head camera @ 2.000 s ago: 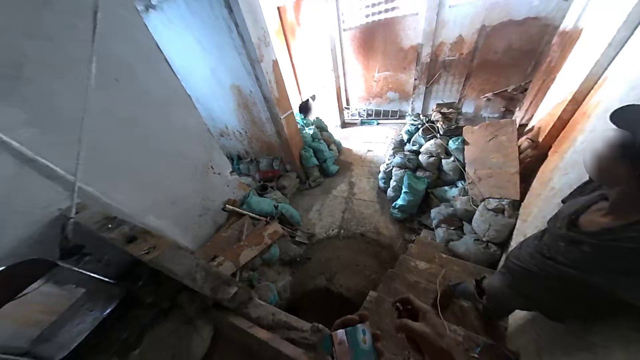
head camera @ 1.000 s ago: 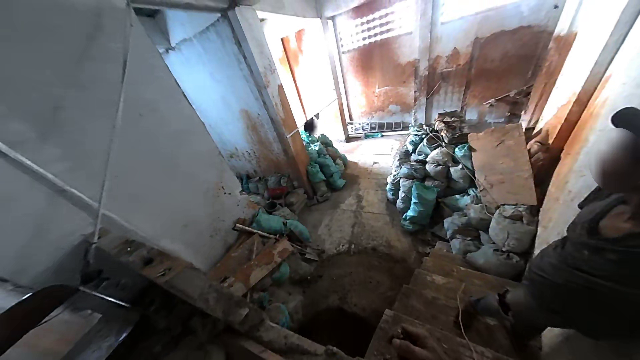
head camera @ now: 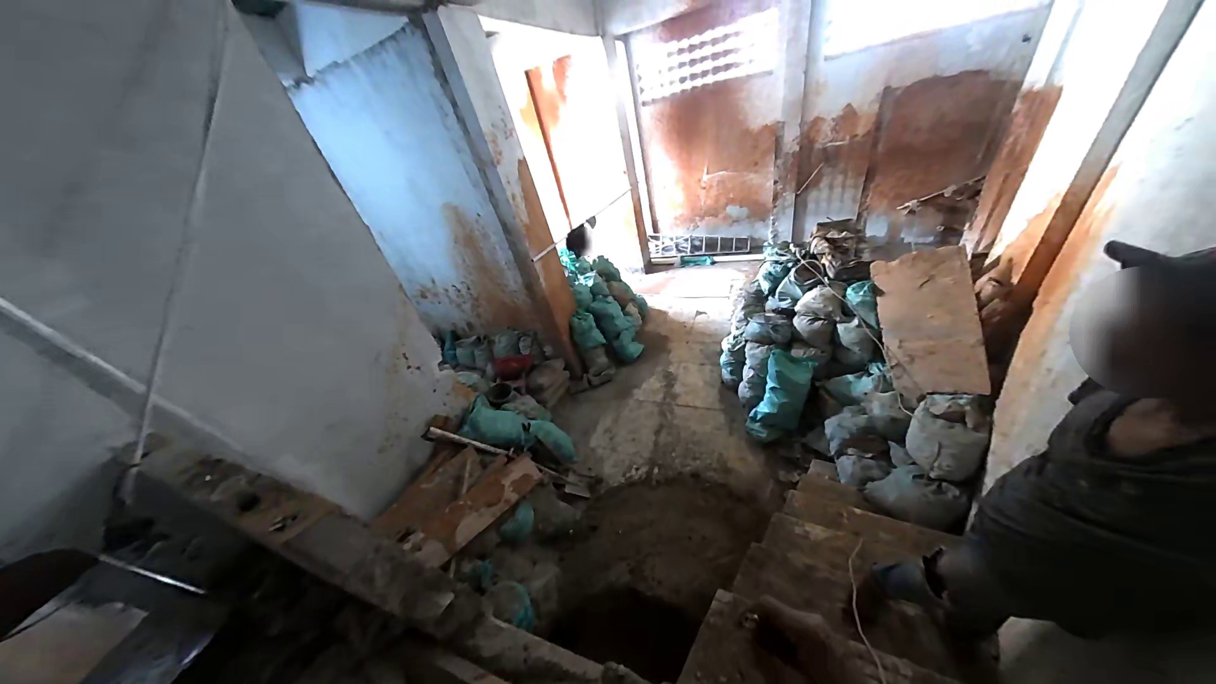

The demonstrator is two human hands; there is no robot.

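Observation:
My right hand (head camera: 793,641) shows only as a dim, blurred shape at the bottom edge, over the wooden boards (head camera: 836,532); its fingers and anything in them cannot be made out. My left hand is out of the frame. Just left of the boards lies a dark round pit (head camera: 627,627) in the dirt floor. A thin pale cord (head camera: 858,598) runs over the boards near my right hand.
A person (head camera: 1102,494) in dark clothes is close at the right. Filled sacks (head camera: 784,394) are piled mid-right, with a leaning wood panel (head camera: 931,323). More sacks (head camera: 608,318) stand by the doorway. A rough beam (head camera: 332,551) crosses lower left, near a long-handled tool (head camera: 475,442).
My left hand, which held a small teal and white packet two seconds before, has left the view. My right hand has dropped lower, to the bottom edge. The view has tilted up somewhat.

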